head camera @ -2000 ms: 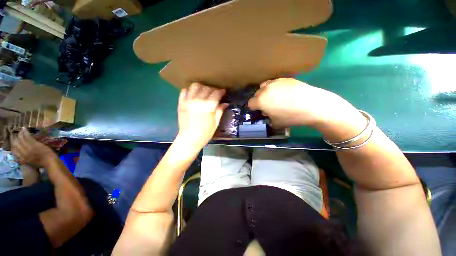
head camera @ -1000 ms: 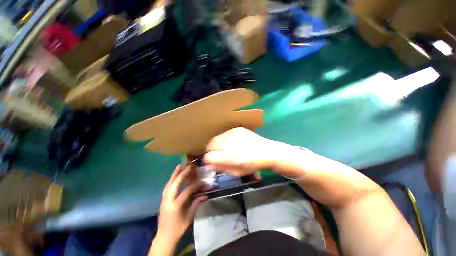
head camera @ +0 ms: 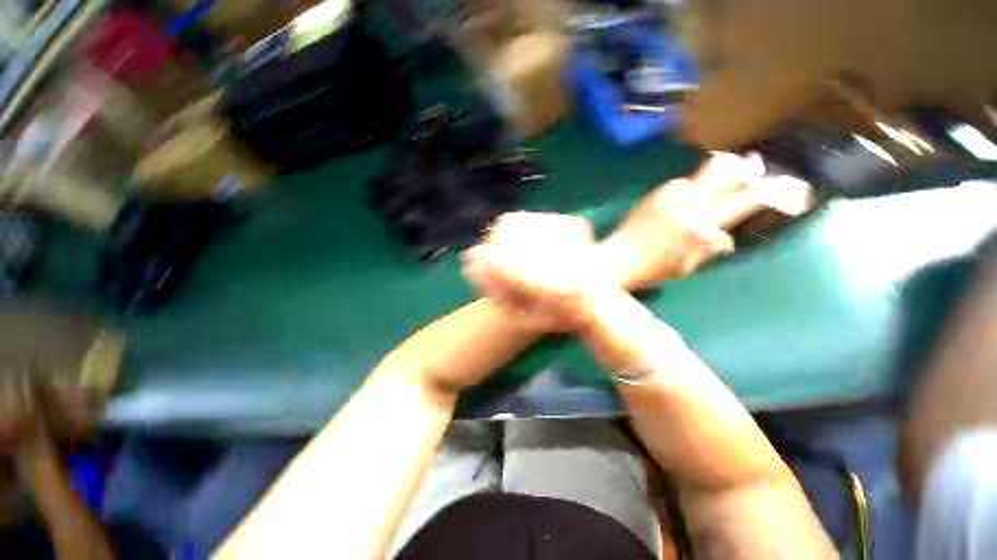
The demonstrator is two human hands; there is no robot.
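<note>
The picture is blurred. My forearms cross above the bench. My left hand (head camera: 694, 219) reaches out to the right, fingers spread, by the near edge of an open brown box with dark contents. The box's large brown panel (head camera: 831, 60) stands at the upper right; whether the fingers touch the box is unclear. My right hand (head camera: 532, 263) is curled over my left forearm, just below a black cable pile (head camera: 443, 191); whether it holds anything cannot be told.
A black unit (head camera: 312, 104) stands behind left of the pile, a blue bin (head camera: 629, 93) behind right. A brown carton (head camera: 202, 159) and another black heap (head camera: 159, 252) lie left. A neighbour's arm (head camera: 55, 481) shows lower left; another person is at the right edge.
The open box has gone from in front of my lap, and a large brown panel now shows at the upper right. My left hand has swung far right, under my right arm. My right hand has moved slightly up.
</note>
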